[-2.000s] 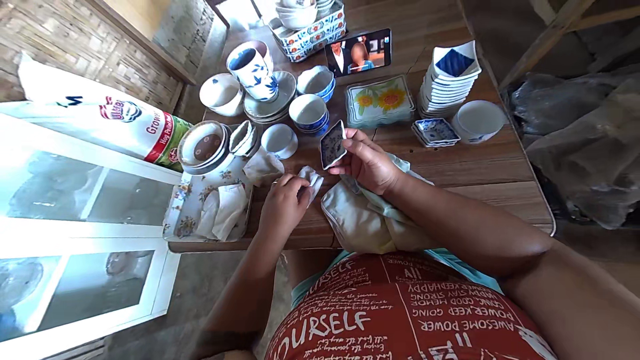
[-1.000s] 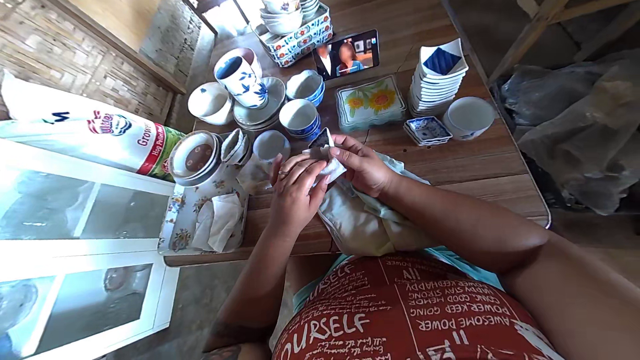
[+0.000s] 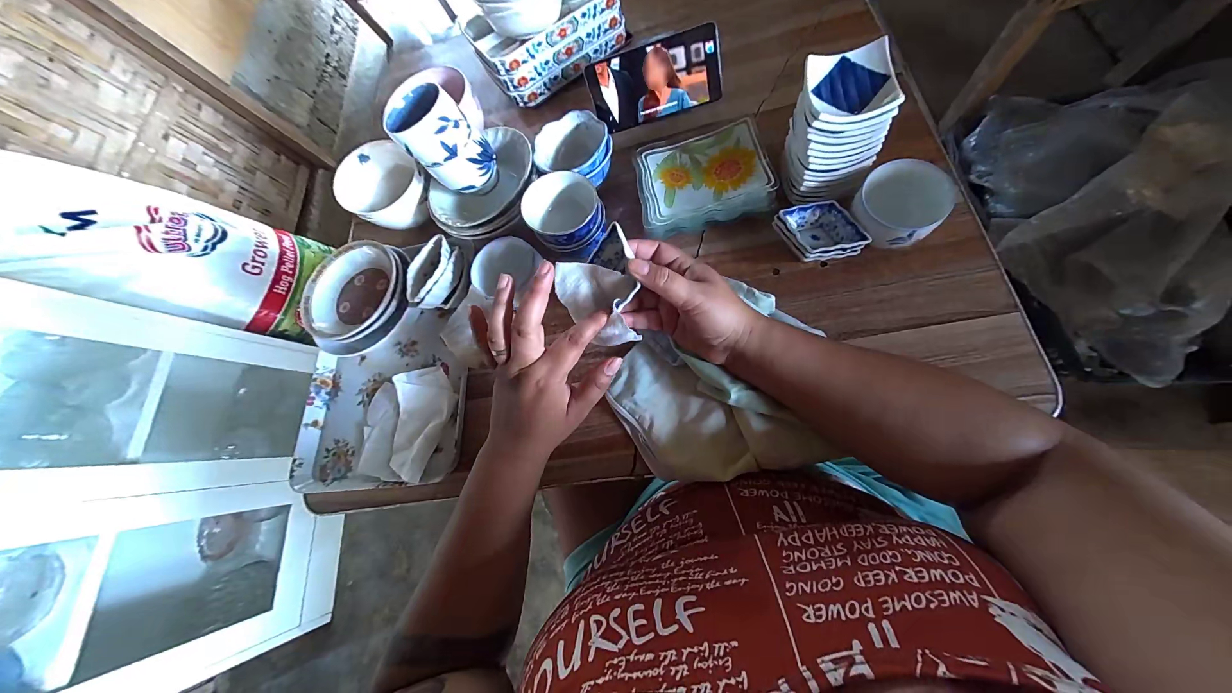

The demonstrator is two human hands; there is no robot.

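Note:
My right hand pinches a small dark-patterned square dish, tilted up on edge, together with a white tissue. Just left of the tissue, my left hand is raised with its fingers spread; whether a fingertip touches the tissue is unclear. A pale cloth lies below my right hand at the table's front edge. Behind the held dish stand blue-and-white bowls and a white cup. Small blue-patterned square dishes are stacked to the right.
A tall stack of square dishes, a white bowl and sunflower plates stand behind. A phone leans near floral containers. A blue-leaf cup rests on plates. A floral tray holds bowls and tissue.
Two seconds ago both hands were farther apart; one second ago they met around the dish and tissue. Now my left hand has spread its fingers, and the tissue hangs from my right hand.

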